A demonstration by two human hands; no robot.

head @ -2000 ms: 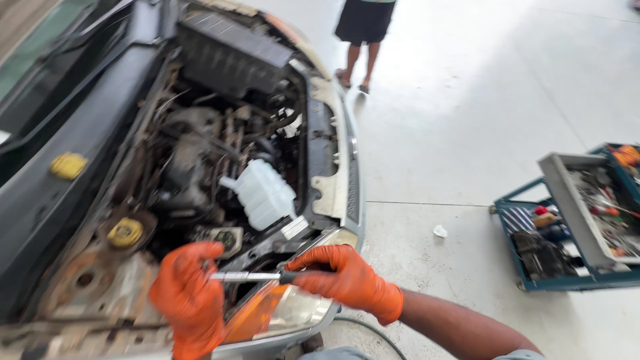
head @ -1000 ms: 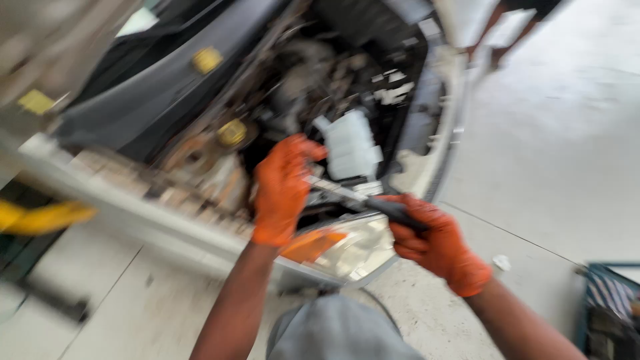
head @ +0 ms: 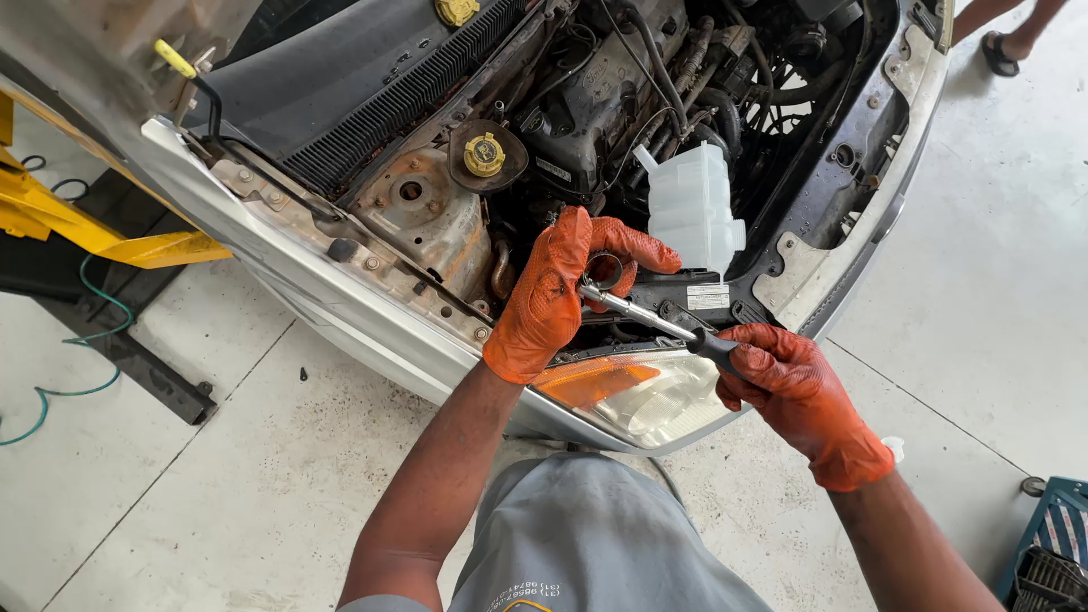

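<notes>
My left hand (head: 561, 293), in an orange textured glove, holds a small metal hose clamp (head: 603, 270) between thumb and fingers above the car's front corner. My right hand (head: 786, 387), gloved alike, grips the black handle of a driver with a chrome shaft (head: 642, 314). The shaft's tip meets the clamp at my left fingers; how it seats there is hidden. Just beyond my left fingertips, a translucent white plastic coolant reservoir (head: 693, 204) rests in the engine bay. Below both hands is the headlight (head: 646, 399) with its orange turn-signal lens.
The engine (head: 595, 93) and a yellow-capped fluid reservoir (head: 484, 155) lie beyond my hands. A yellow lift arm (head: 110, 221) and a green hose (head: 93, 340) are at left. A person's foot in a sandal (head: 1001, 53) shows at upper right, a tool cart (head: 1050, 527) at lower right.
The view has swung left and moved over the fender. Both hands have stayed close together, with the driver still in my right hand.
</notes>
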